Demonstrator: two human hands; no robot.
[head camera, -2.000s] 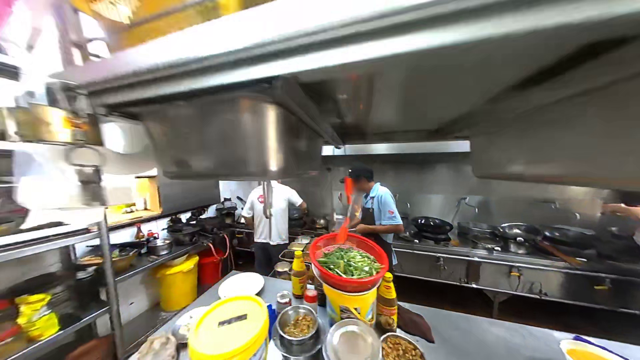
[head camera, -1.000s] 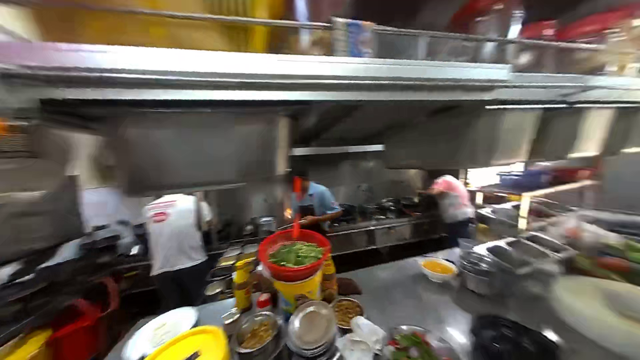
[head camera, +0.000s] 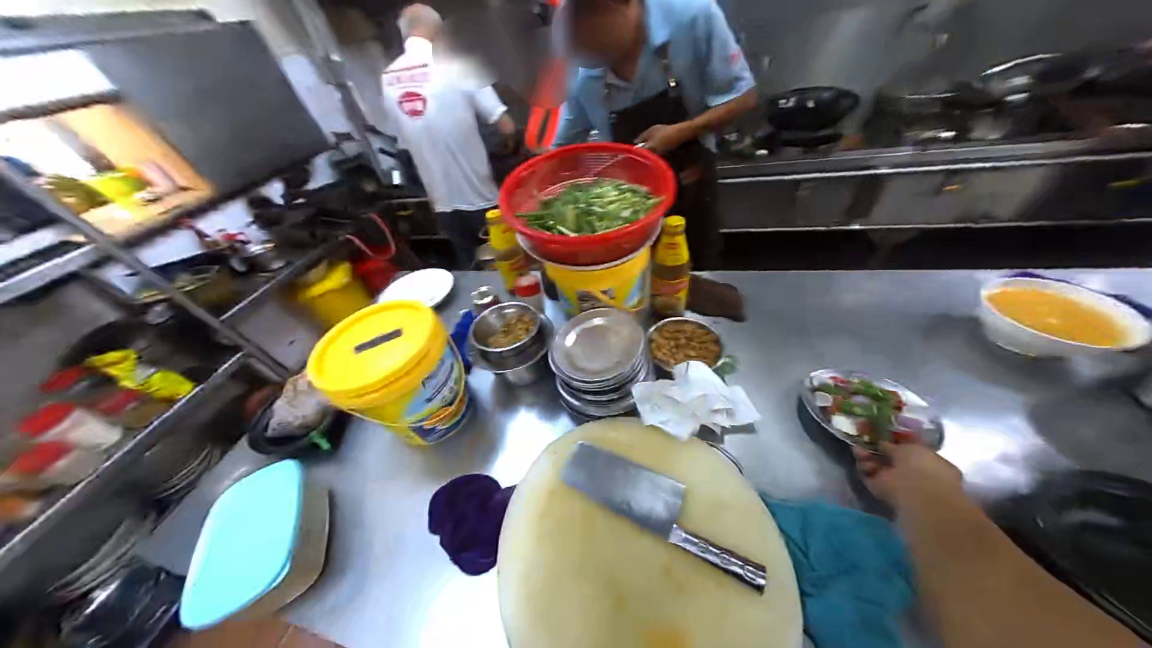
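Observation:
My right hand (head camera: 909, 472) reaches in from the lower right, at the near edge of an oval metal dish (head camera: 814, 405) of chopped vegetables and greens; blur hides whether its fingers grip the dish or the food. Left of it, a cleaver (head camera: 625, 481) with a wrapped handle lies on a round cutting board (head camera: 576, 576). A teal cloth (head camera: 832, 558) lies between the board and my right arm. At the bottom left edge a sliver of skin-toned shape shows below a box with a light blue lid (head camera: 247, 540); my left hand cannot be made out.
Stacked metal plates (head camera: 598, 346), white tissues (head camera: 693, 400), a yellow-lidded bucket (head camera: 387, 360) and a red colander (head camera: 585, 238) of cut greens stand beyond the board. A bowl of orange liquid (head camera: 1057, 315) is at right. Two people (head camera: 441, 117) (head camera: 666, 81) stand across the counter.
The view has swung downward to the counter, bringing in the board and cleaver. My right hand now shows by the oval dish; neither of my hands showed in the earlier frames.

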